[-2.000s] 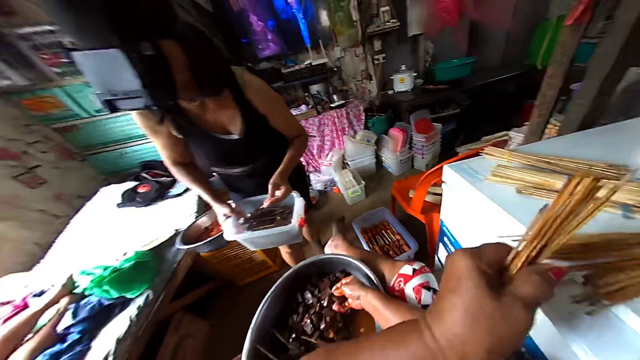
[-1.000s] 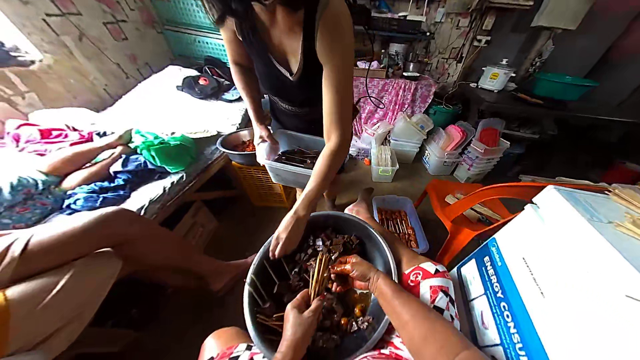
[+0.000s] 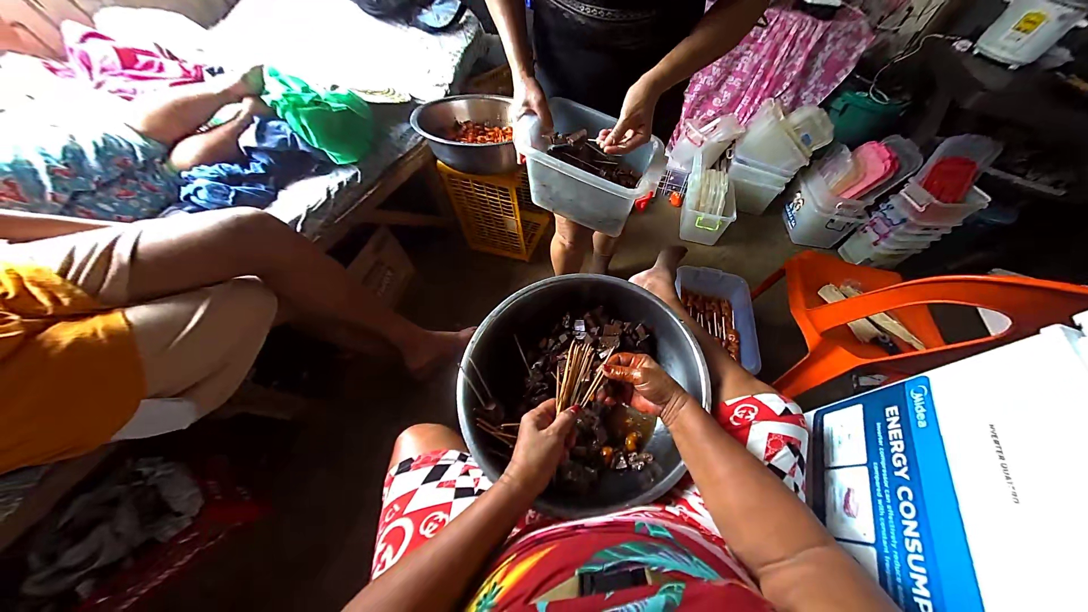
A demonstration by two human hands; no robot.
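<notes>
A large metal basin sits between my thighs, holding dark cubed pieces and some liquid with small orange-brown bits. Above it, my left hand grips a bundle of thin wooden skewers that fan upward. My right hand, its fingers wet and reddish, is at the right side of the bundle, with its fingertips pinched on one or more sticks. More sticks lean against the basin's left inner wall. The lower ends of the bundle are hidden by my left hand.
Across from me, a person's hands hold a plastic tub of dark skewered pieces. Beside it, a steel bowl rests on a yellow crate. A blue-grey tray of skewers, an orange chair and a large white box are at right.
Two seconds ago my raised hand held the skewer bundle over the white box at right; now the bundle is above the basin. The other person's hand has moved from the basin to the tub.
</notes>
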